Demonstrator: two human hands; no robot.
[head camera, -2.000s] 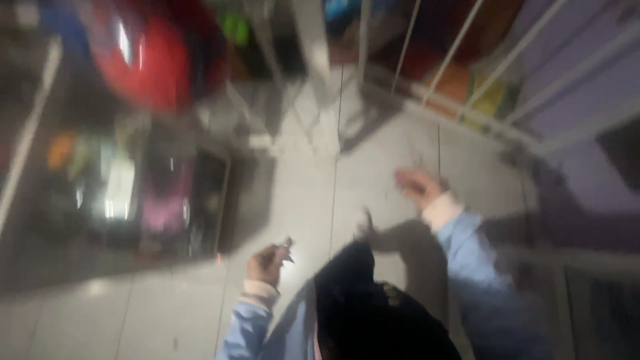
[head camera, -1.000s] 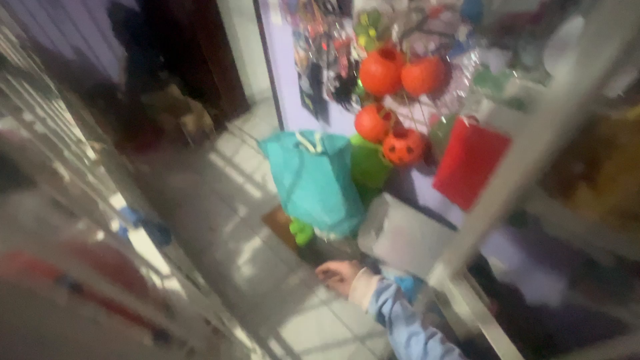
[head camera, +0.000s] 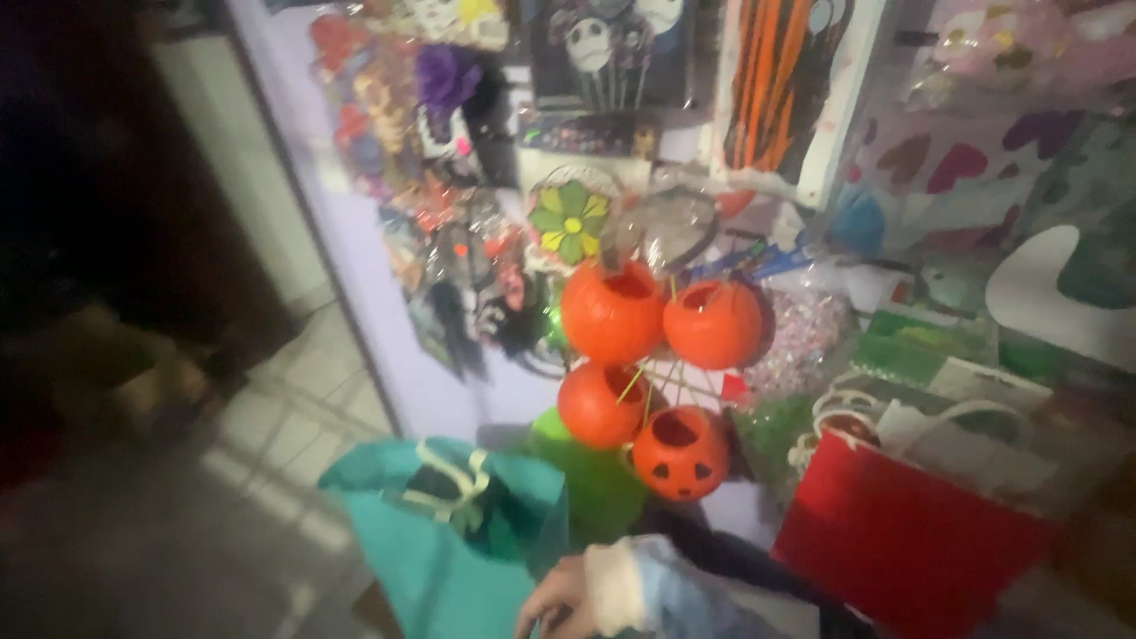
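My right hand (head camera: 564, 599) is at the bottom centre, fingers bent downward, overlapping the right side of a teal bag (head camera: 444, 568) with pale handles. Whether it touches the bag or holds anything cannot be told. Above the hand hang several orange pumpkin-shaped buckets; the lowest pumpkin bucket (head camera: 682, 453) has a dark cut-out face. A bright green rounded thing (head camera: 590, 488) is behind the bag. To the right of my hand is a red paper bag (head camera: 905, 532). My left hand is out of the frame.
A lilac wall (head camera: 444, 395) carries many packaged decorations, among them a green and yellow flower (head camera: 570, 222), a purple flower (head camera: 446, 80) and orange strips (head camera: 770, 80). White floor tiles (head camera: 306, 426) lie at the left, beside a dark area.
The view has swung from the floor and white racks to the wall display, now closer. My left hand, seen two seconds ago, has left the view. My right hand appears beside the teal bag.
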